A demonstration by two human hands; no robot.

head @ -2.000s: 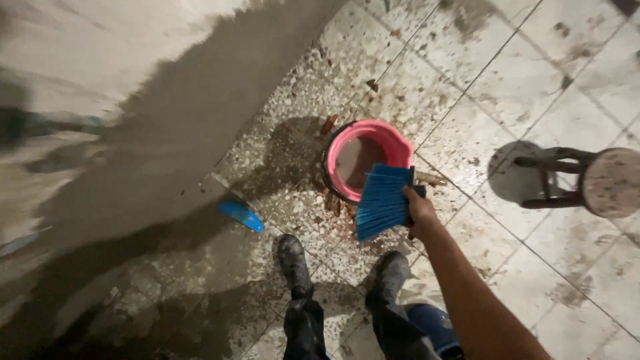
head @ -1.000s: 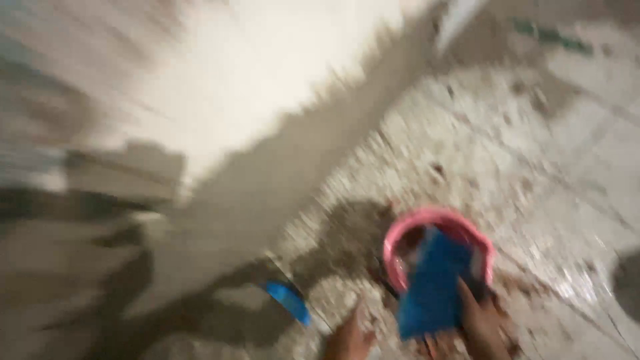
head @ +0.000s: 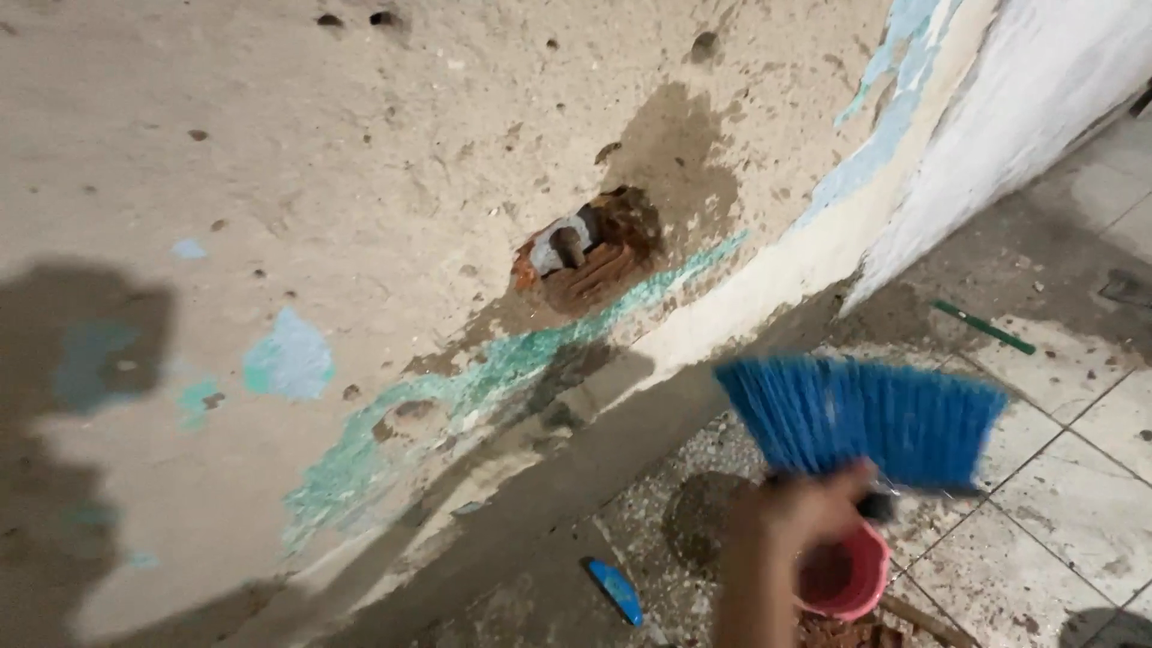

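Note:
My left hand, blurred, grips the black base of a brush with blue bristles. The bristles fan upward, above the floor near the foot of the wall. Just below the hand stands a pink bucket, partly covered by my hand and forearm; its contents look dark. My right hand is out of view. A blue plastic piece lies on the floor left of my forearm. In the plaster wall is a broken-out hole with exposed brick and a grey fitting inside.
Tiled floor with scattered debris spreads out at the right. A thin green strip lies beyond the brush. Reddish rubble and a stick-like piece lie by the bucket. Green and blue paint patches mark the wall.
The brush was in my right hand over the bucket; now my left hand holds it, raised with its bristles upward. The view has swung to the wall.

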